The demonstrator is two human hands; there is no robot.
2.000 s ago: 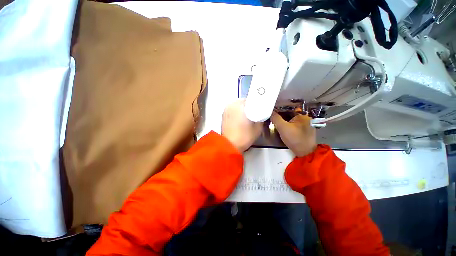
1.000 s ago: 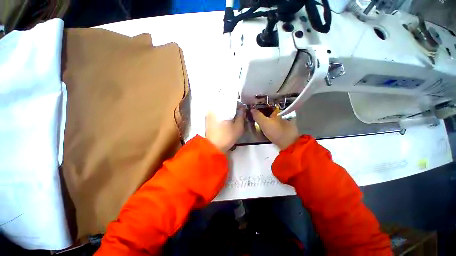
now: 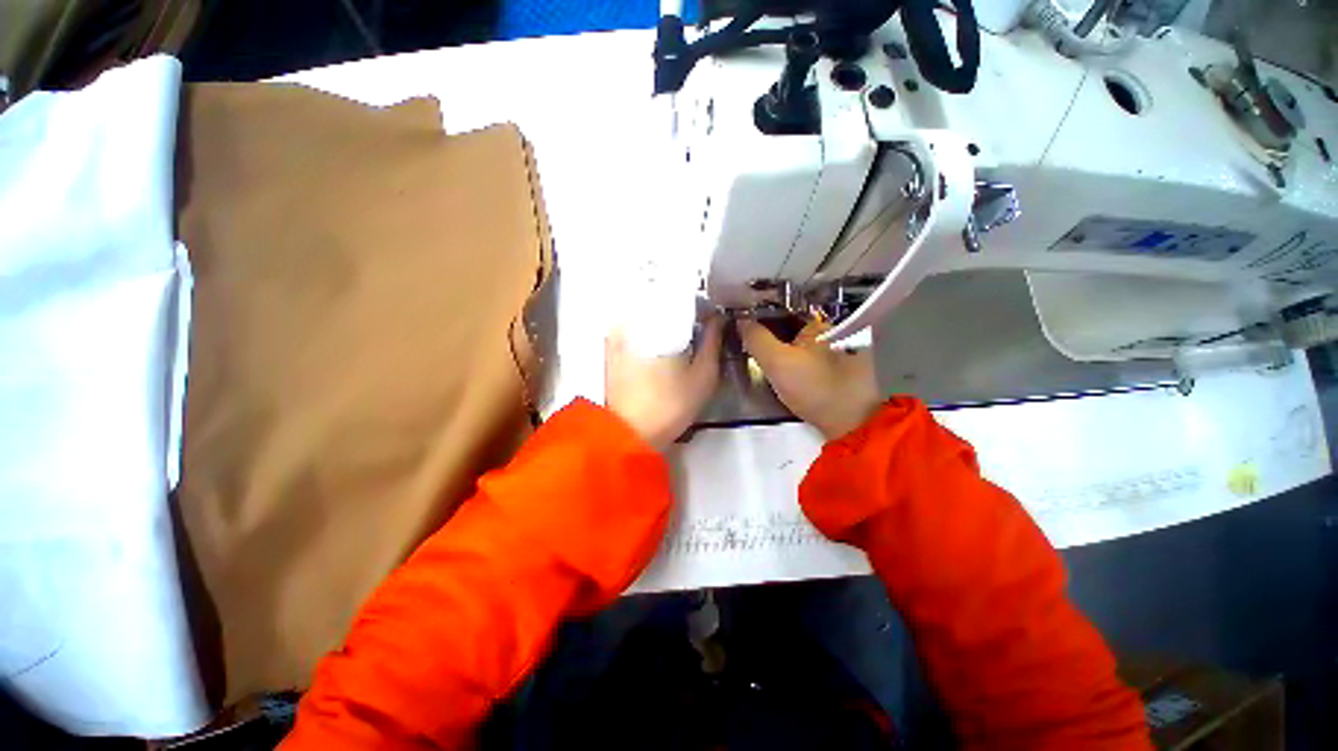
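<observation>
My left hand (image 3: 660, 385) is at the left of the needle area, its fingers partly covered by the white edge of the work light. My right hand (image 3: 814, 379) is just right of it, fingertips under the white machine head (image 3: 785, 206). The fingertips of both hands nearly meet at the needle area. What they grip, if anything, is too small and hidden to tell. A small yellow-lit spot shows between the hands. The curved white guard (image 3: 927, 250) comes down beside my right fingers.
A large brown panel (image 3: 352, 367) lies left of the machine, with folded white sheet material (image 3: 88, 396) at its left. A black bracket (image 3: 792, 88) sits on the head. A ruler (image 3: 734, 537) is printed along the table's front edge.
Over two seconds the view has shifted, so the machine appears further left and the work light's outline is lost in white. My hands have come closer together and barely moved in the last second.
</observation>
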